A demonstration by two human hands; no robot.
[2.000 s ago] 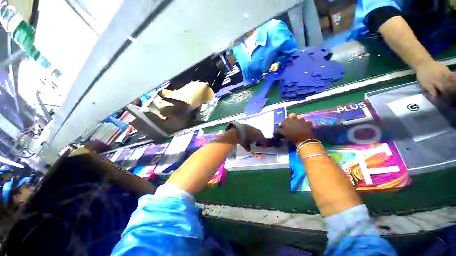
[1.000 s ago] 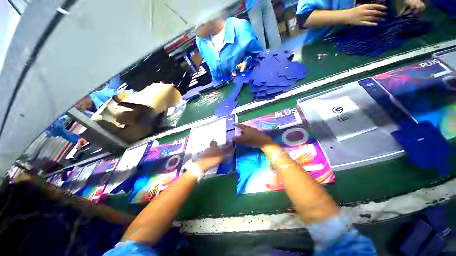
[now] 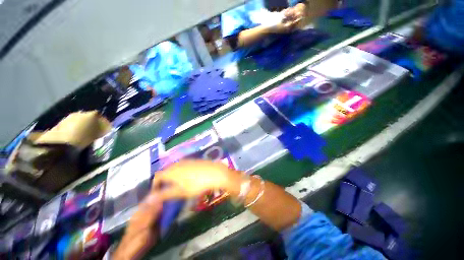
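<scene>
My right hand is blurred, over a pale box base and the printed lid beside it. My left hand is low at the left, partly cut off, its fingers meeting the right hand's. A dark blue card piece shows between the hands, against the left fingers; blur hides its shape. The right fingertips are hidden. A dark blue strip lies along the base's side.
More pale bases and printed lids line the green conveyor. Blue die-cut card hangs over one lid. Small blue cartons lie lower right. Card blanks, a brown carton and workers in blue are across the line.
The view has swung right, so the line appears farther left. My hands have come together lower left, and a blue piece now shows between them. More small cartons have come into view lower right.
</scene>
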